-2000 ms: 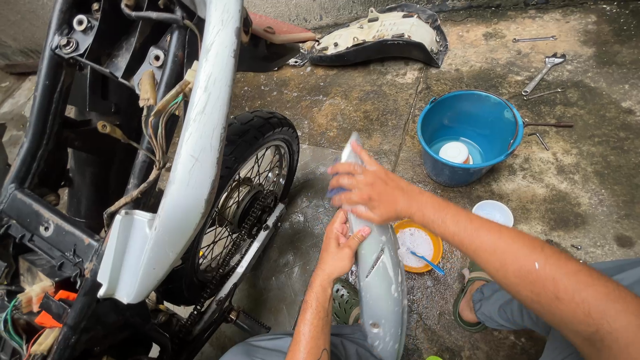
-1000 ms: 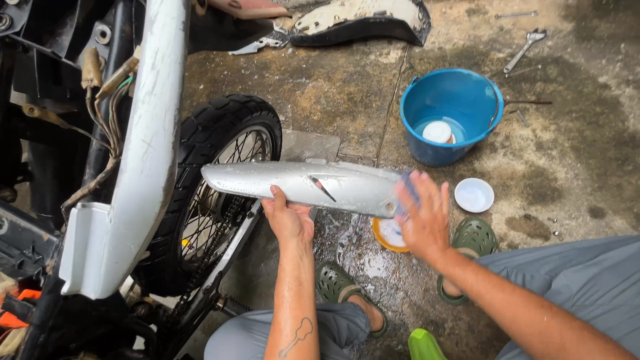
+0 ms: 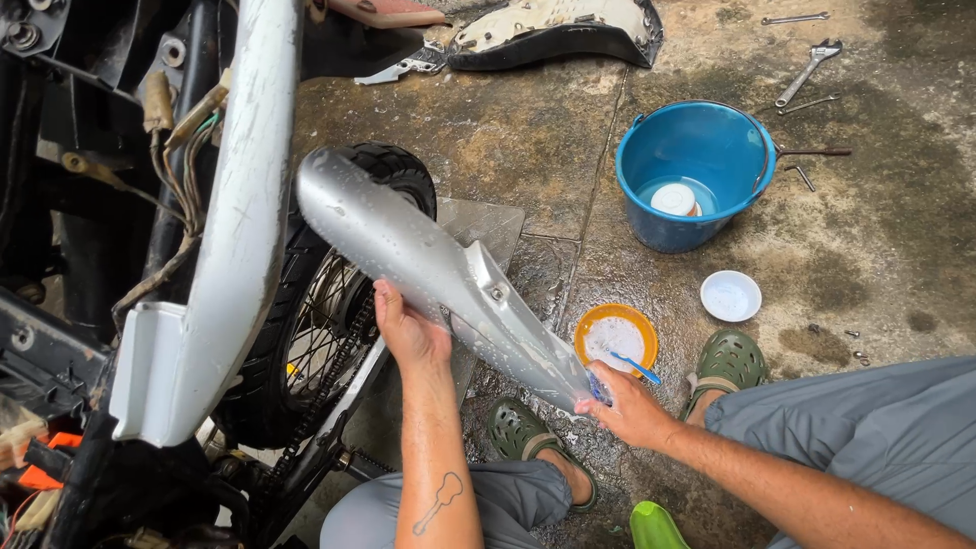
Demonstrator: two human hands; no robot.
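Note:
A wet silver motorcycle body panel [image 3: 427, 267] with soap suds on it slants across the middle of the head view, its broad end over the rear wheel [image 3: 328, 328]. My left hand [image 3: 412, 328] supports the panel's lower edge near its middle, fingers partly hidden beneath it. At the narrow lower right end is my right hand [image 3: 629, 404], pressing a blue scrubbing pad or cloth [image 3: 599, 387] against the panel. Just behind that hand, an orange bowl [image 3: 581, 335] of suds holds a blue-handled brush or utensil [image 3: 637, 367].
The motorcycle frame with exposed wires and another silver panel [image 3: 244, 213] stands at left. A blue bucket [image 3: 679, 232], a white bowl [image 3: 730, 296], an adjustable wrench [image 3: 807, 75], spanners and small screws lie right. A seat base [image 3: 557, 34] lies at the top.
The panel has swung from roughly level to a slant, broad end toward the upper left. My right hand has moved down with its narrow end and now grips there, where before its palm lay flat.

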